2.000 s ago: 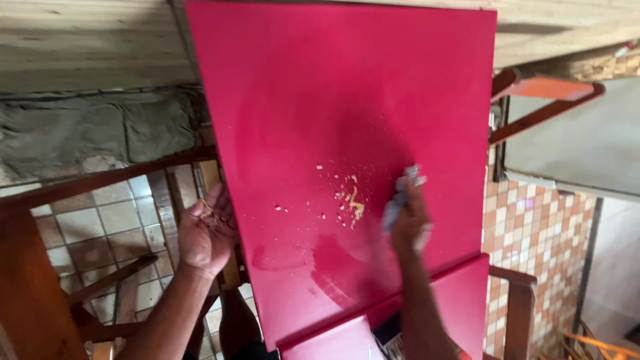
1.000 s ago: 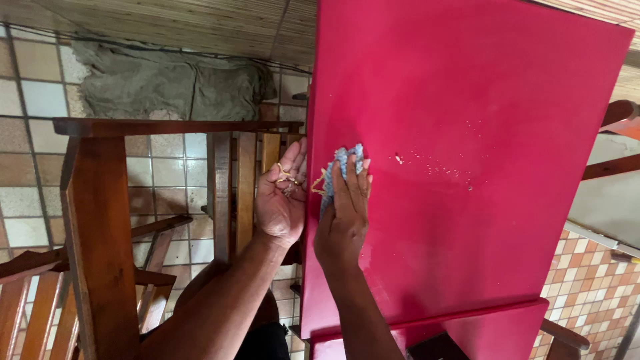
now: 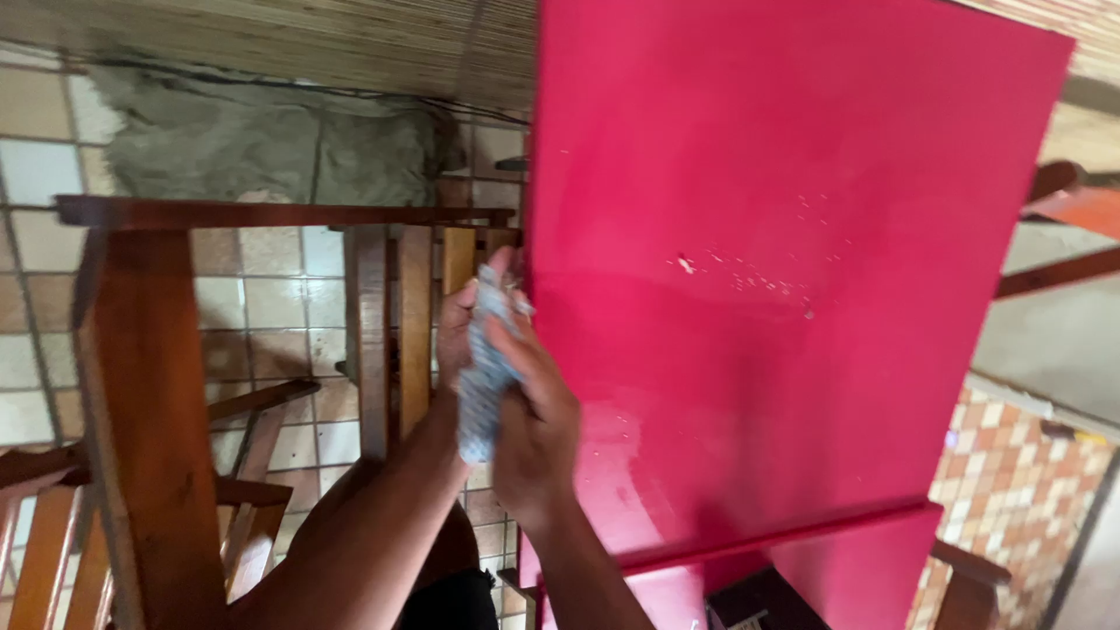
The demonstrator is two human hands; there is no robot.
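My right hand (image 3: 538, 411) grips a blue and white cloth (image 3: 484, 376) just off the left edge of the red tabletop (image 3: 787, 394). Behind the cloth, against it, is my left hand (image 3: 455, 328), mostly covered; its palm and whatever lies in it are hidden. Small pale crumbs (image 3: 766, 282) are scattered over the middle of the tabletop, with a slightly larger bit (image 3: 685, 263) at their left end.
A wooden chair (image 3: 144, 394) with slats stands left of the table. A grey-green cloth (image 3: 262, 140) lies on the tiled floor near the wall. A dark box (image 3: 761, 604) rests on the lower red surface. Another wooden chair part (image 3: 967, 586) shows at lower right.
My right hand has moved left with the cloth, off the tabletop and onto my left hand, which held pale scraps in its open palm a second ago. The larger scraps on the table are gone.
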